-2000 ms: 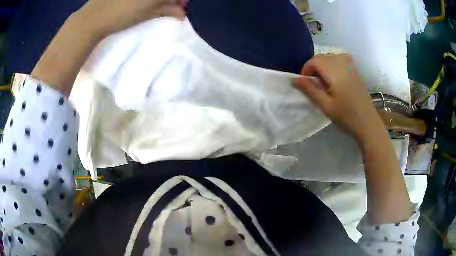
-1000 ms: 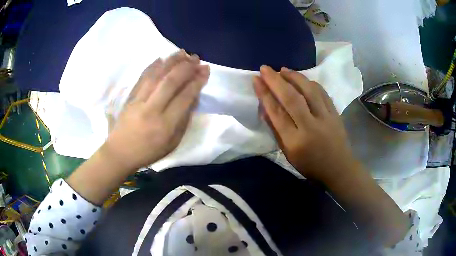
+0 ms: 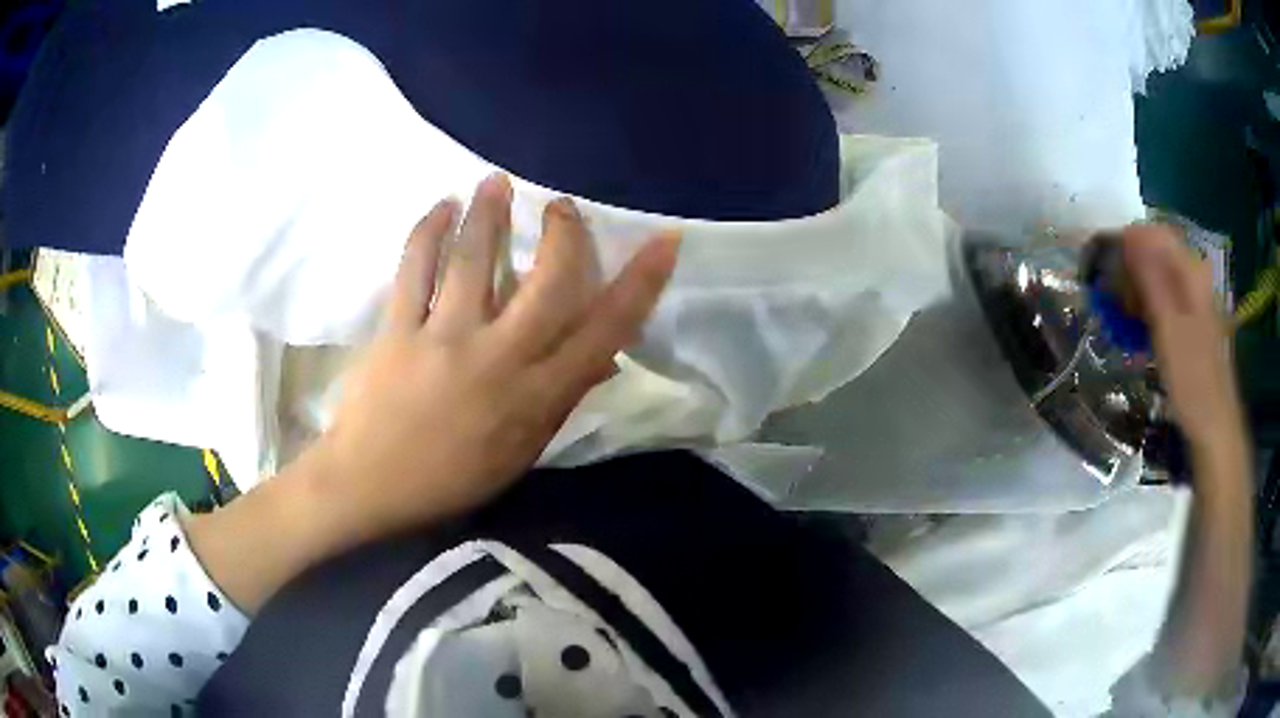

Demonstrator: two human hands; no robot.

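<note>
The white garment [image 3: 786,330] lies over the rounded end of the navy padded board [image 3: 618,98], its curved edge running across the board. My left hand [image 3: 463,351] lies flat on the garment with fingers spread, tips near the curved edge, gripping nothing. My right hand [image 3: 1179,302] is at the far right, blurred, closed around the handle of the steam iron [image 3: 1046,330]. The iron is tilted, its dark shiny body turned towards the garment. The handle is mostly hidden by my right hand.
White table cover cloth [image 3: 1011,126] spreads at the upper right. Other white cloth [image 3: 1081,575] lies at the lower right. A small printed strip [image 3: 842,63] lies beyond the board. Green floor with yellow frames [image 3: 35,407] shows at the left.
My right hand has left the garment, moved right and taken hold of the iron, which is now turned and tilted. My left hand stays on the garment, fingers more spread.
</note>
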